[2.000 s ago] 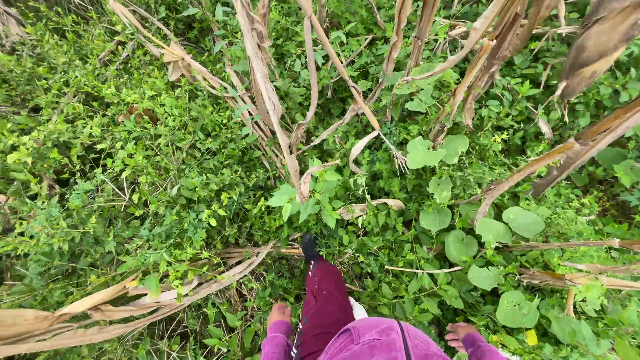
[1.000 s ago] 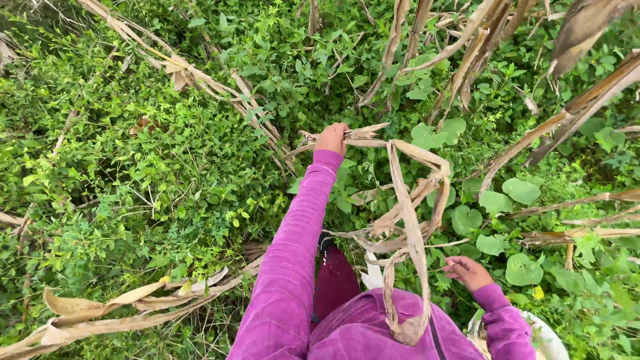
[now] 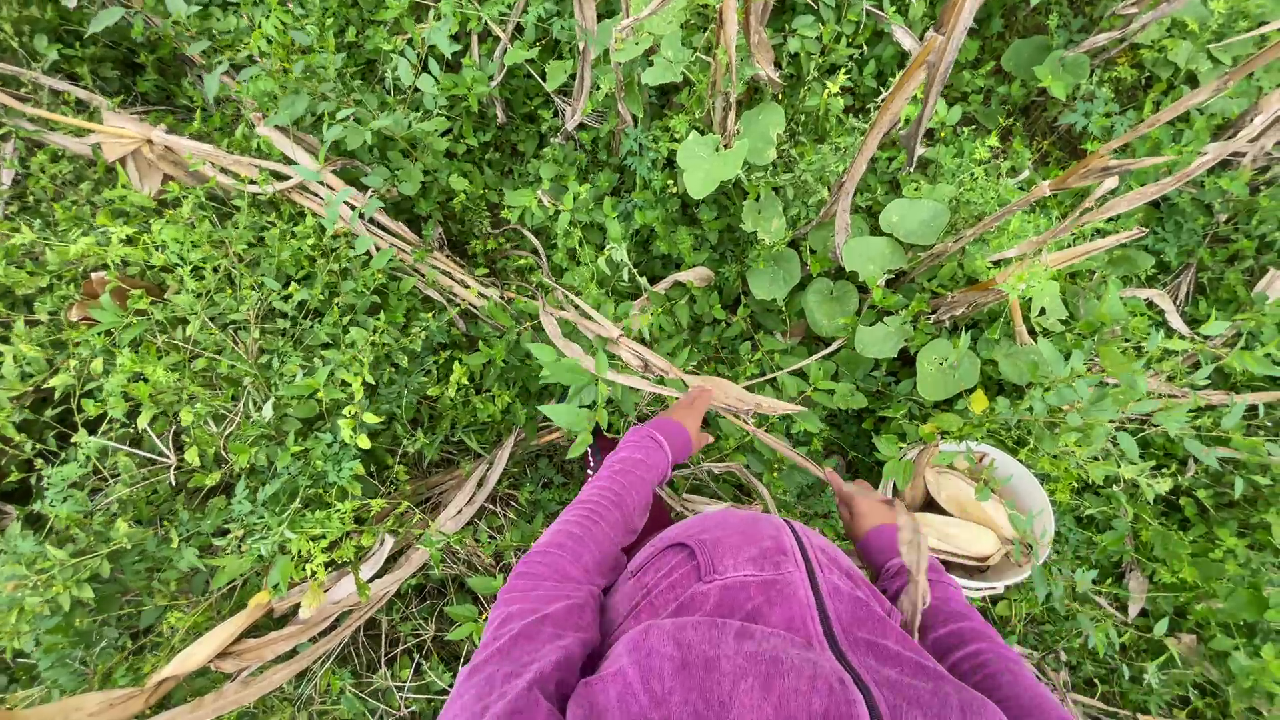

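Observation:
A dry corn stalk (image 3: 640,352) with withered leaves slants across the middle of the head view, down toward my body. My left hand (image 3: 692,415) is at the stalk beside a dry husk-like part (image 3: 740,398); its fingers are partly hidden, so its grip is not clear. Farther down, my right hand (image 3: 862,506) is closed around the thin end of the stalk, and a dry leaf (image 3: 912,570) hangs over the right sleeve. Just right of that hand stands a white bucket (image 3: 1042,510) holding several corn ears in dry husks (image 3: 962,538).
Dense green weeds (image 3: 300,400) cover the ground. More dry stalks lie at the left (image 3: 390,235), at the lower left (image 3: 330,625) and lean at the right (image 3: 1090,170). Broad round leaves (image 3: 874,257) grow ahead of the bucket.
My left hand has come back toward my body from farther out. My right hand, empty a second ago, now holds the stalk. The view has shifted, showing more of the bucket.

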